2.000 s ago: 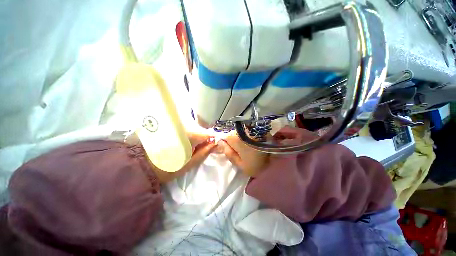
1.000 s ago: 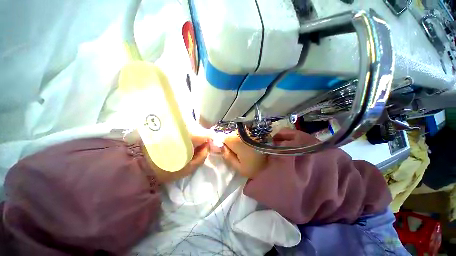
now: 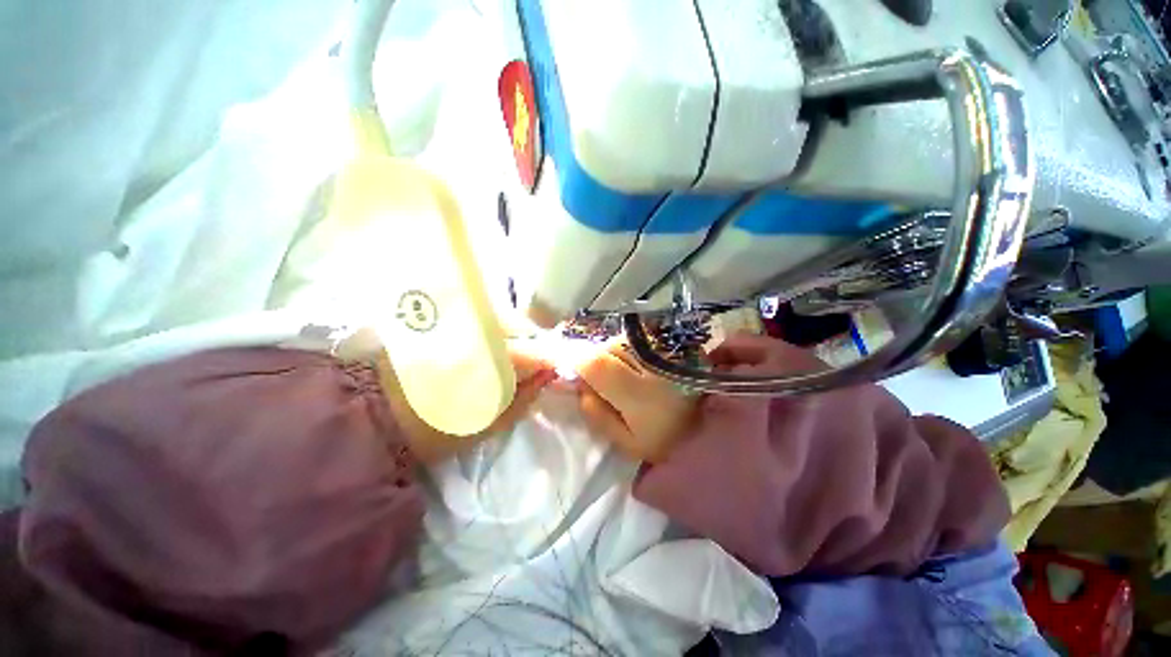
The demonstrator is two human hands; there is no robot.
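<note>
White fabric [image 3: 514, 501] lies bunched below my hands and towards my lap. My left hand [image 3: 529, 385] is partly hidden by the pale-yellow lamp; its fingertips are on the fabric's upper edge, close to the needle area [image 3: 591, 331]. My right hand [image 3: 642, 401] is on the same fabric just to the right, partly behind the chrome loop, fingertips almost touching the left ones. The sewing machine head [image 3: 642, 116], white with a blue stripe, stands right above my hands. Glare hides the stitched edge and the exact finger contact.
The lamp [image 3: 430, 295] hangs over my left wrist. A chrome loop [image 3: 995, 193] curves in front of the machine head and over my right hand. White cloth [image 3: 154, 167] is heaped at the left. Yellowish cloth [image 3: 1059, 443] and a red plastic item [image 3: 1079, 597] are at the right.
The machine head, lamp and chrome loop appear shifted a little to the right in the view. My hands stay at the needle area with little change in pose.
</note>
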